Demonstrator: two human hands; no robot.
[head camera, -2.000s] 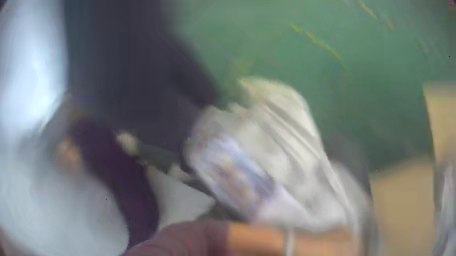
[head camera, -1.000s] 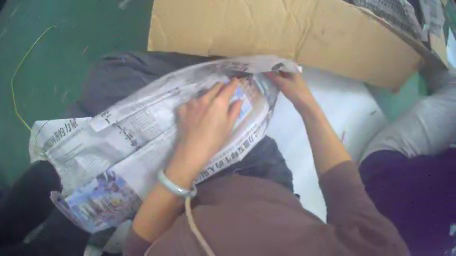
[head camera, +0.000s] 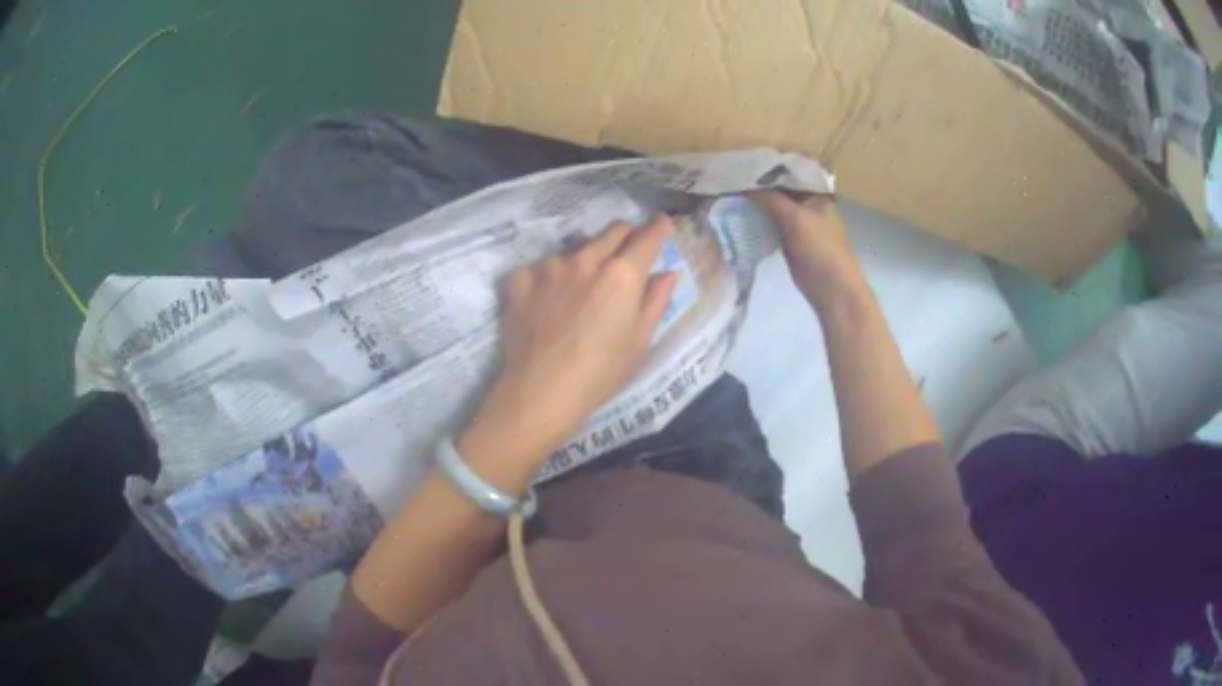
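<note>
A long sheet of printed newspaper (head camera: 416, 335) lies folded lengthwise across my lap, with a colour photo near its lower left corner. Its far edge curls up in a raised fold. My left hand (head camera: 583, 308) lies palm down on the middle of the paper, fingers a little apart. My right hand (head camera: 807, 231) grips the right end of the paper, its fingertips partly hidden under the fold. Whether a part lies inside the paper cannot be seen.
A brown carton flap (head camera: 751, 94) lies just beyond the paper. The open carton behind it holds newspaper bundles (head camera: 1072, 60). A white sheet (head camera: 925, 308) lies right of my lap. Another person's grey and purple clothing is at the right edge. A thin yellow strap (head camera: 51, 174) lies on the green floor.
Since two seconds ago, the blurred view has settled on the paper spread over my lap. In the last second, the hands and paper have barely moved; the view has shifted slightly.
</note>
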